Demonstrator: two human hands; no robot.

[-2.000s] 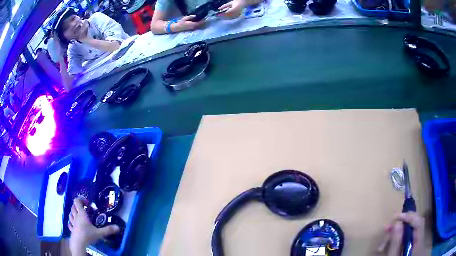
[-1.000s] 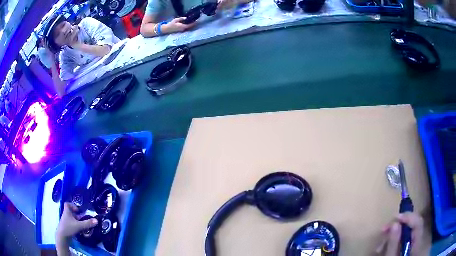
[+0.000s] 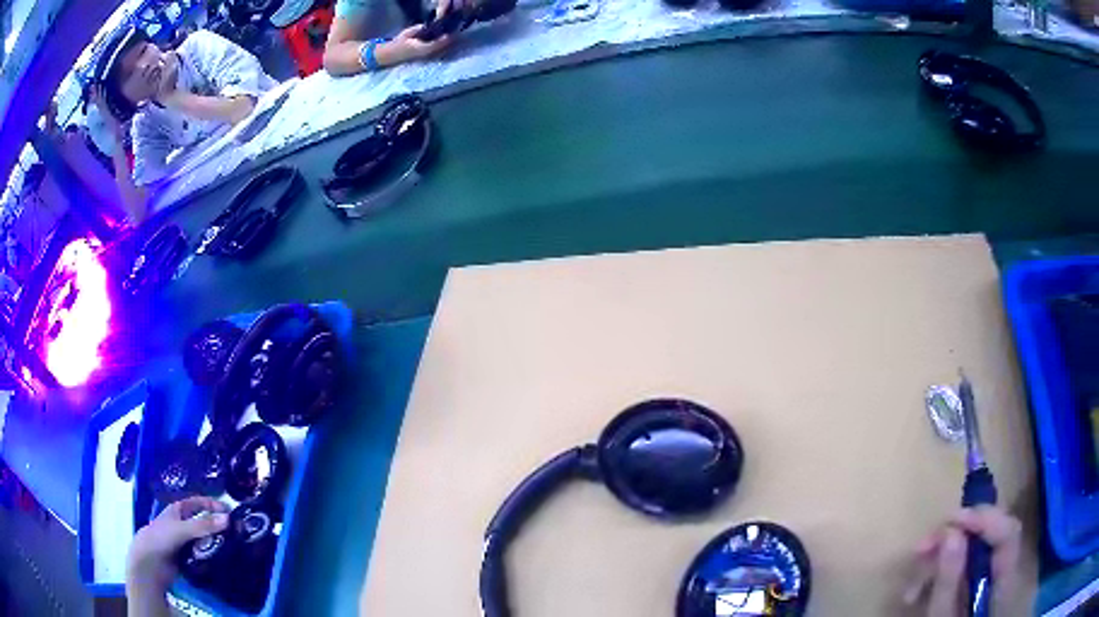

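Note:
My left hand point(image 3: 171, 545) is in the blue bin point(image 3: 298, 530) at the left, its fingertips at a small round black driver point(image 3: 207, 548); whether it grips it cannot be told. My right hand point(image 3: 979, 548) holds the dark handle of the soldering iron point(image 3: 977, 488), tip pointing up, above the cardboard. A black headphone point(image 3: 669, 458) lies on the cardboard sheet point(image 3: 723, 313), with a glossy round cup and curved band. Its other cup point(image 3: 745, 579) lies open at the bottom edge, showing a pale rectangle and a thin yellow wire. A silvery coil point(image 3: 944, 412) lies beside the iron's tip.
More black headphones point(image 3: 295, 368) fill the left bin. A blue tray point(image 3: 1024, 398) is at the right edge and a smaller one point(image 3: 90, 494) at far left. Headphones point(image 3: 380, 157) lie on the green bench. A person point(image 3: 199, 90) leans beyond it; another's hands point(image 3: 410, 46) hold a headphone.
My left hand has moved slightly within the bin, from spread fingers to fingers drawn together at a driver. My right hand still holds the iron. The whole view has shifted a little.

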